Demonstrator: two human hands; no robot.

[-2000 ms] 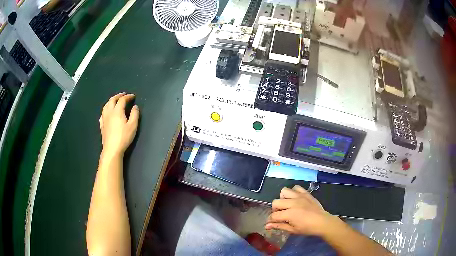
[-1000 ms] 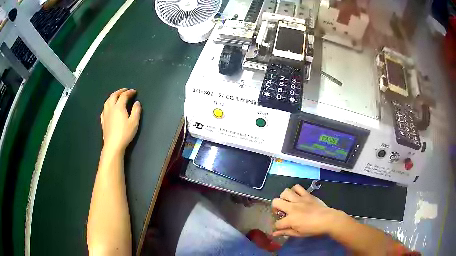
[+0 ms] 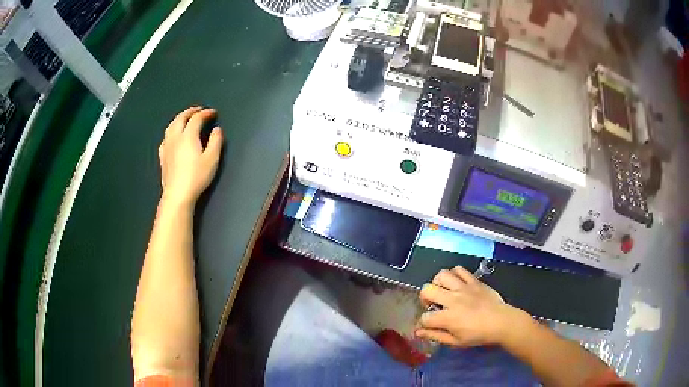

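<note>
My left hand lies on the dark green bench, holding nothing, thumb apart from the loosely curled fingers. My right hand is at the front edge of the shelf, its fingers curled around a small wrench. One end of the wrench shows above the hand; the middle is hidden. An open flip phone sits in the left fixture of the white machine, keypad toward me. Another open flip phone sits in the right fixture, blurred.
A larger smartphone lies on the shelf below the machine front. The panel has a touchscreen, a yellow button, a green button and a red one. A white fan stands beside it.
The view has shifted, so the machine and phones appear farther up and right. My right hand's fingers have shifted slightly around the wrench. My left hand stays on the bench.
</note>
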